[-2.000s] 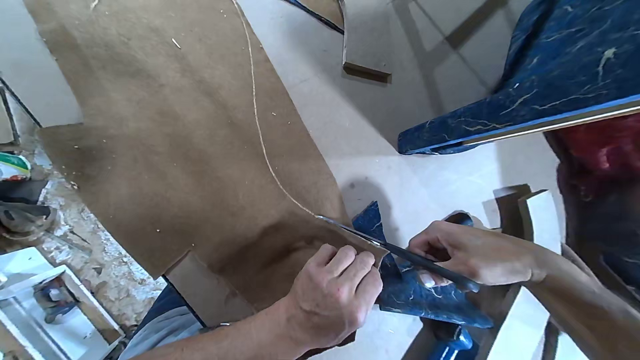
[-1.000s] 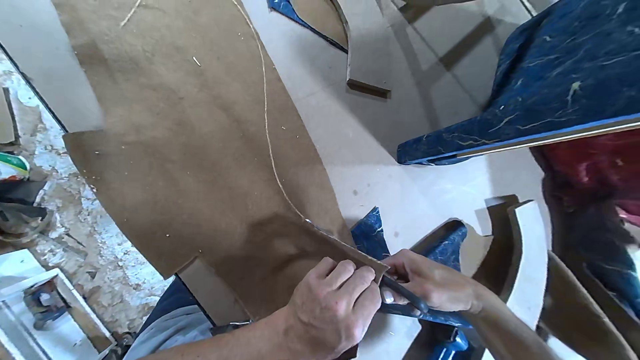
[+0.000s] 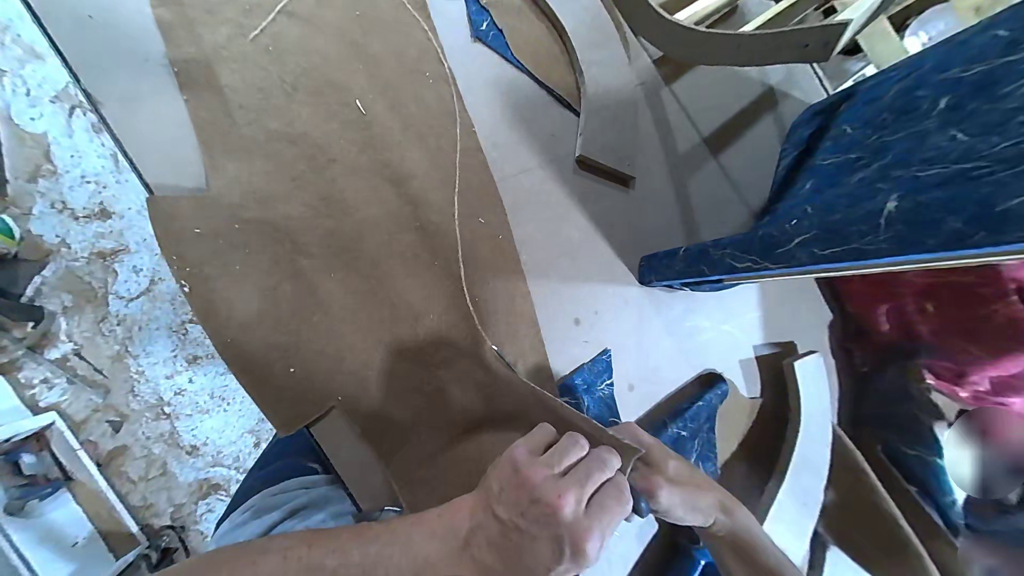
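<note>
A large brown sheet [image 3: 336,240], of fabric or leather-like material, lies over the table, with a pale curved line drawn along its right part. My left hand [image 3: 556,496] grips the cut edge of the sheet near the bottom centre. Just right of it, partly under the sheet, my right hand [image 3: 672,480] holds the scissors. Their dark handle [image 3: 640,504] shows below that hand, and a dark blade tip [image 3: 504,358] lies on the pale line; the rest of the blades is hidden by the sheet. Blue marbled scraps [image 3: 592,384] lie beyond the right hand.
A blue marbled upholstered piece [image 3: 896,176] juts in from the right, near dark red material [image 3: 936,320]. Curved boards [image 3: 800,432] stand at lower right, and another curved piece [image 3: 604,104] lies at the top. A white open box [image 3: 88,472] sits at lower left on the stained floor.
The scissors and my right hand have moved in under the sheet, close to my left hand; two seconds ago the blades and handle showed more fully. My left hand still grips the edge.
</note>
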